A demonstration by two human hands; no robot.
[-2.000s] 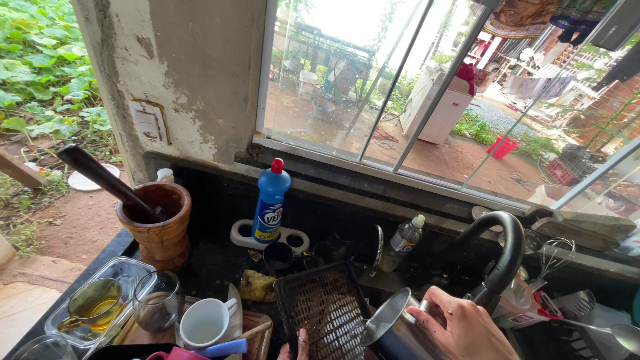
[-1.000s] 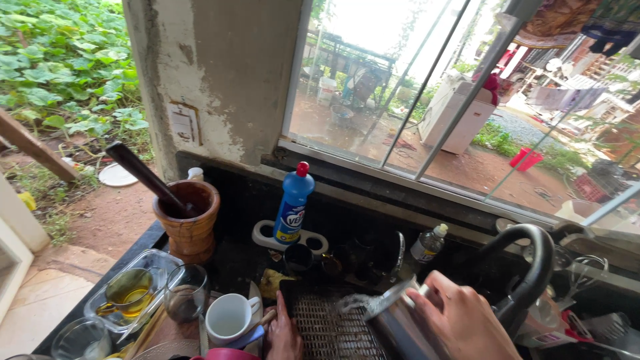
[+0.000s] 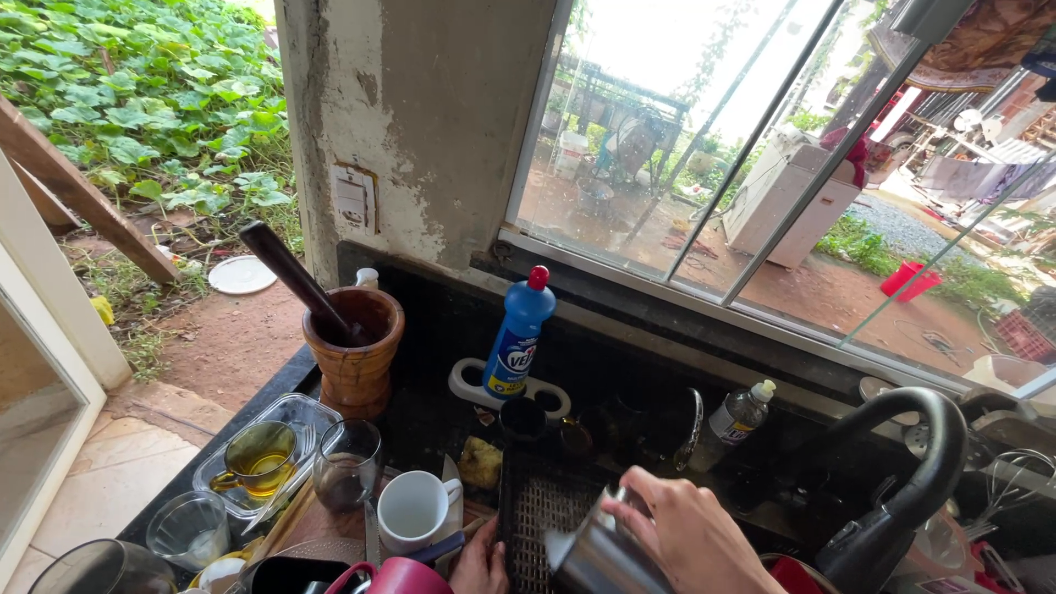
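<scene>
My right hand [image 3: 681,528] grips a stainless steel vessel [image 3: 606,553] by its upper edge. The vessel is tilted over a dark grate-like rack [image 3: 549,511], with something whitish at its mouth. At the rack's left side, my left hand [image 3: 481,561] touches or holds its edge; the fingers are partly cut off by the frame. A white mug [image 3: 414,511], a blue handle [image 3: 440,546] and a pink mug [image 3: 406,577] are close to my left hand. A yellowish sponge [image 3: 480,462] lies just behind the rack.
A black faucet [image 3: 924,462] arches at right. Behind stand a blue cleaner bottle [image 3: 517,338] in a white holder and a clear detergent bottle [image 3: 734,421]. At left are a wooden mortar [image 3: 355,363] with pestle, a plastic tray [image 3: 297,412], an amber cup [image 3: 260,462] and glasses [image 3: 346,470].
My left hand has come further into view beside the rack since two seconds ago. The steel vessel is more tilted than then; one second ago water showed at its mouth. The view has shifted left.
</scene>
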